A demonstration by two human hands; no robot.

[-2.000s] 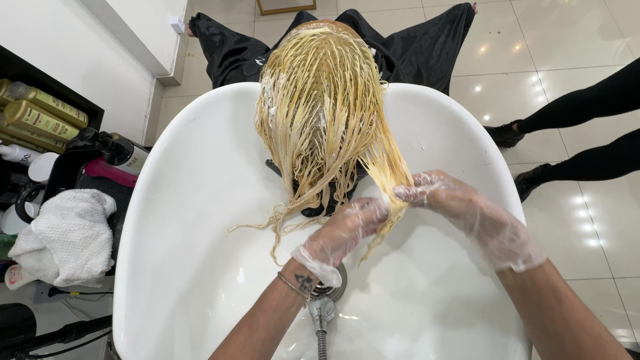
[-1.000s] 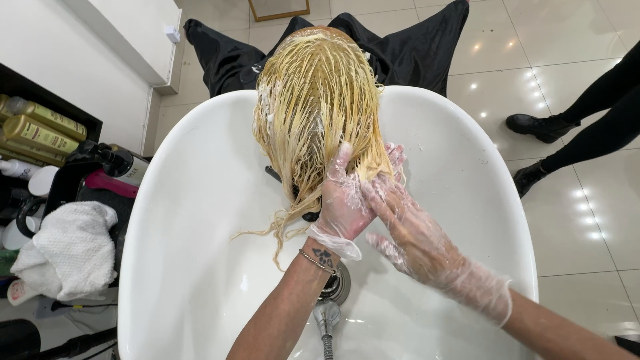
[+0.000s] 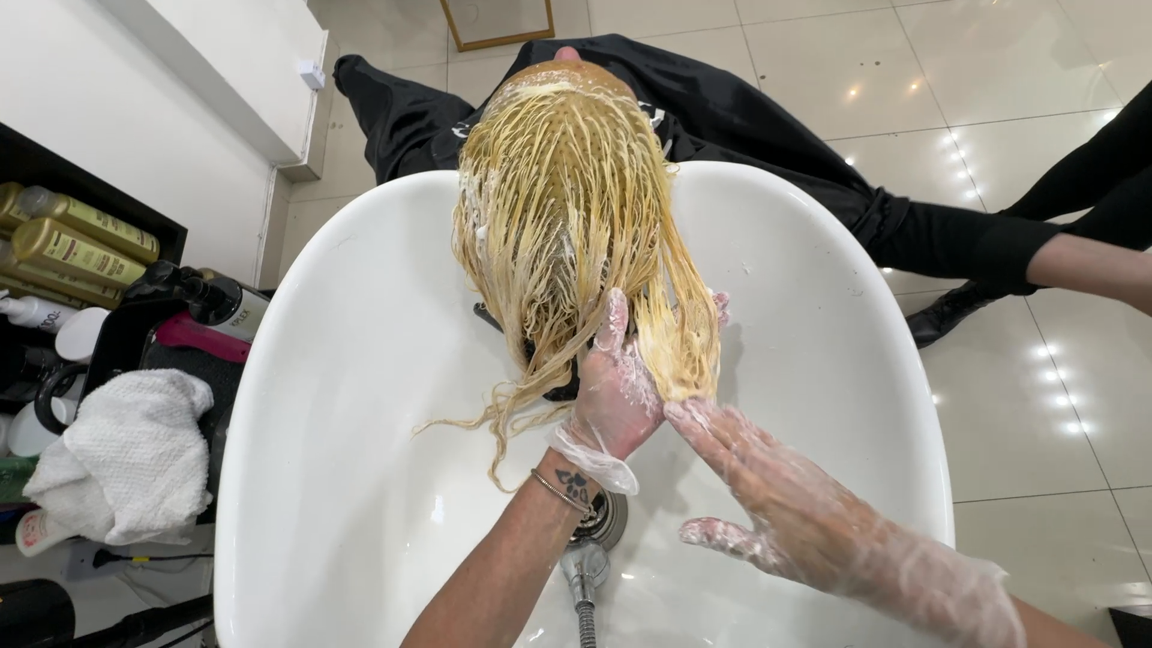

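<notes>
A person's long blond hair (image 3: 562, 198), coated in pale cream, hangs over the back rim of a white salon wash basin (image 3: 360, 378). My left hand (image 3: 619, 387), in a clear plastic glove smeared with cream, lies under a lock of hair (image 3: 679, 346) on the right side, thumb up and fingers mostly hidden behind the lock. My right hand (image 3: 765, 486), gloved too, has its fingertips at the lower end of that lock, with the thumb spread apart. Below my left wrist, a metal hand shower (image 3: 585, 567) rests over the drain.
Left of the basin are several shampoo bottles (image 3: 81, 252), a black pump bottle (image 3: 220, 301), a crumpled white towel (image 3: 126, 454) and a hair dryer (image 3: 36, 612). The reclining person wears a black cape (image 3: 720, 99), one arm stretched right. Another person's black-clad legs (image 3: 1080, 171) stand at right.
My hands first pinched the lock together; now my left hand is beneath it and my right hand is flat at its end. The reclining person's arm has stretched out to the right.
</notes>
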